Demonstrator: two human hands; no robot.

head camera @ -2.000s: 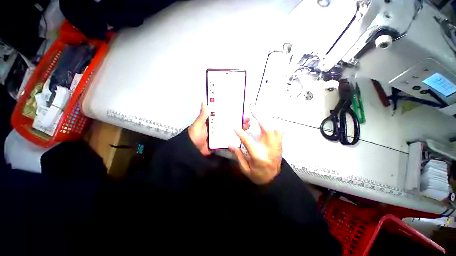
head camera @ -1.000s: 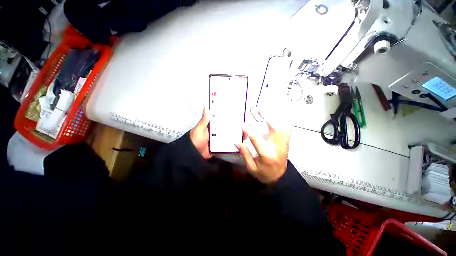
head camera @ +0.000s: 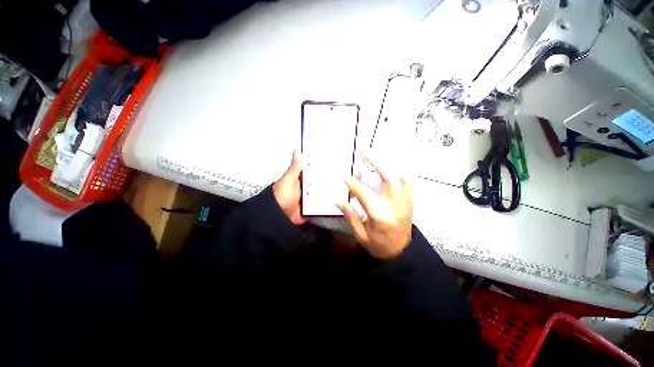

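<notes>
A smartphone (head camera: 329, 159) with a bright, nearly white screen is held upright above the front edge of the table. My left hand (head camera: 290, 192) grips its lower left side, with its palm and other fingers mostly hidden behind the phone. My right hand (head camera: 384, 215) is at the lower right of the phone, fingers apart, with fingertips at or just over the screen's lower right edge. It holds nothing. Whether a fingertip touches the screen cannot be told.
White table (head camera: 237, 93) with ruler marks along its front edge. Sewing machine (head camera: 531, 64) at right, with black shears (head camera: 492, 172), green snips (head camera: 519, 154) and a dark red stick (head camera: 550, 136) near it. Orange basket (head camera: 115, 161) at left, red basket (head camera: 534, 348) below right, dark cloth (head camera: 150, 25) at back left.
The phone's screen content has changed from rows with small red marks to a nearly blank page. The hands and phone have shifted only slightly in the view.
</notes>
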